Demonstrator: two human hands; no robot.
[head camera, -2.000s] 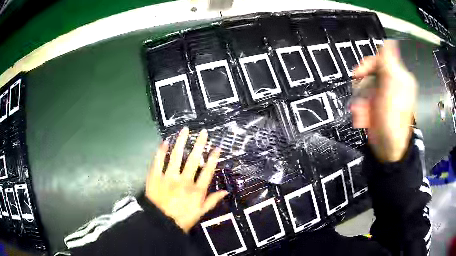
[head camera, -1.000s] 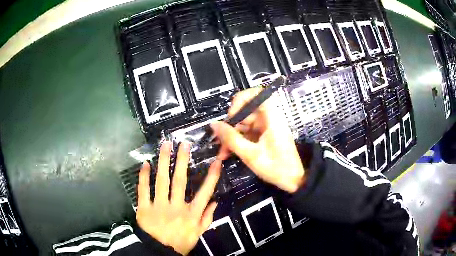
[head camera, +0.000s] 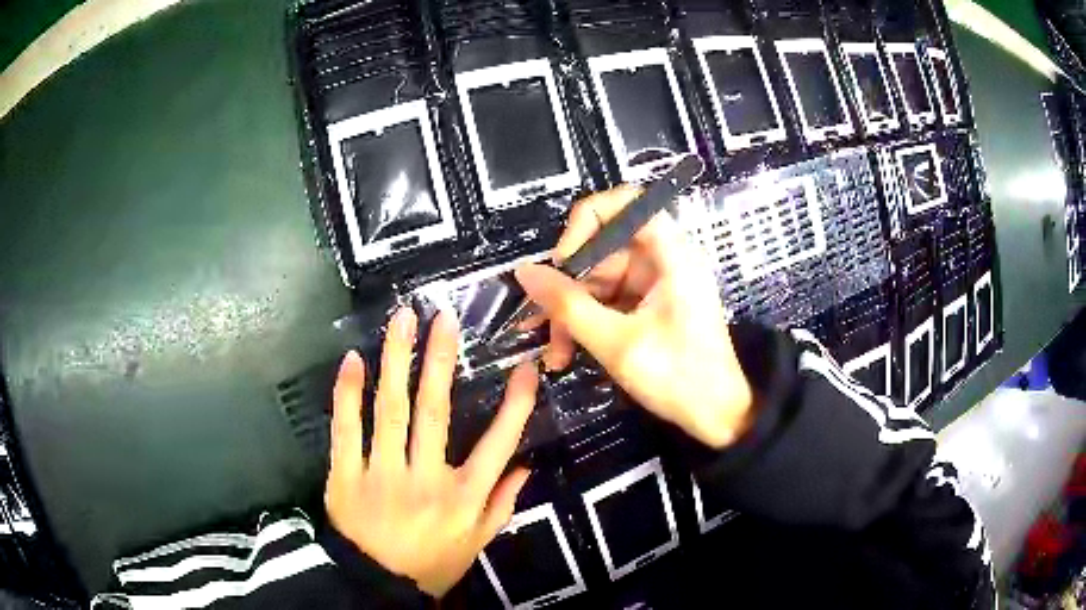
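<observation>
My right hand (head camera: 655, 316) holds black tweezers (head camera: 631, 224). Their tip points down at a white-bordered panel (head camera: 482, 304) lying sideways in the middle of the black tray (head camera: 488, 244). My left hand (head camera: 417, 471) lies with fingers spread at the panel's left and lower side, fingertips touching its edge and holding nothing. A clear sheet with rows of small dashes (head camera: 834, 250) lies over the tray to the right of my right hand, with a white-bordered panel showing through it. Whether the tweezer tip holds anything is too small to tell.
A row of upright white-bordered panels (head camera: 516, 134) runs along the tray's far side, another row (head camera: 631, 518) along the near side. One small sideways panel (head camera: 919, 179) sits right of the sheet. The green bench (head camera: 167, 262) surrounds the tray. Other trays show at both side edges.
My right hand came from the right with the tweezers to the sideways panel and stays there. The dashed sheet now lies further right. The view has shifted slightly in the last second.
</observation>
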